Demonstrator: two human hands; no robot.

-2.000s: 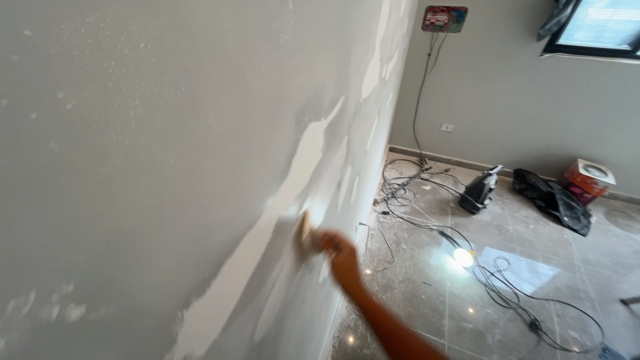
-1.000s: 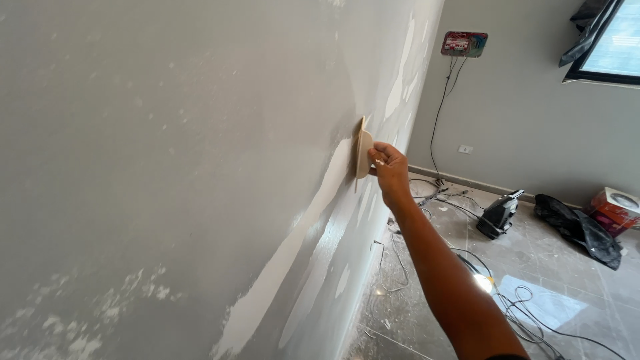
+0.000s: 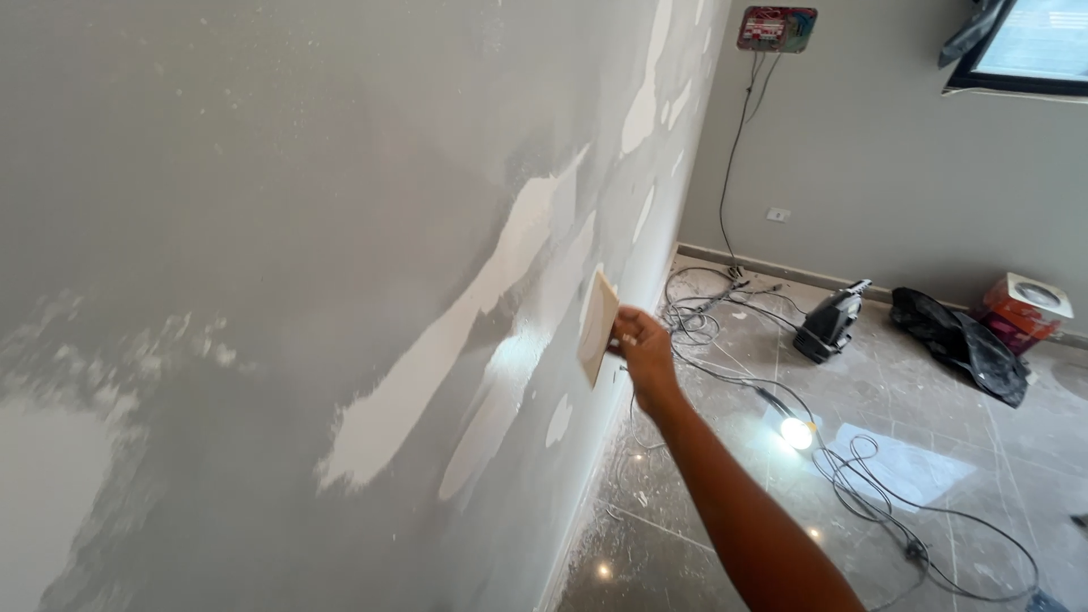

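Observation:
My right hand (image 3: 643, 350) grips a flat, pale rectangular pad or sheet (image 3: 600, 330), whose exact kind I cannot tell. It is tilted at the lower part of the grey wall (image 3: 255, 255); whether it touches the surface is not clear. Long whitish filler patches (image 3: 408, 399) run diagonally across the wall to the left of the hand, and a narrower patch (image 3: 489, 425) shines beside them. Smaller patches lie further along toward the corner. My left hand is out of the frame.
Black cables (image 3: 705, 314) coil over the tiled floor by a lit lamp (image 3: 796, 433). Beyond are a black and grey tool (image 3: 831, 323), a black plastic bag (image 3: 960, 340) and a red and white bucket (image 3: 1024, 310). An uncovered electrical box (image 3: 776, 30) sits in the far wall.
My right hand has gone down the wall with the pale pad since one second ago, when it was higher, at the top end of the long patch.

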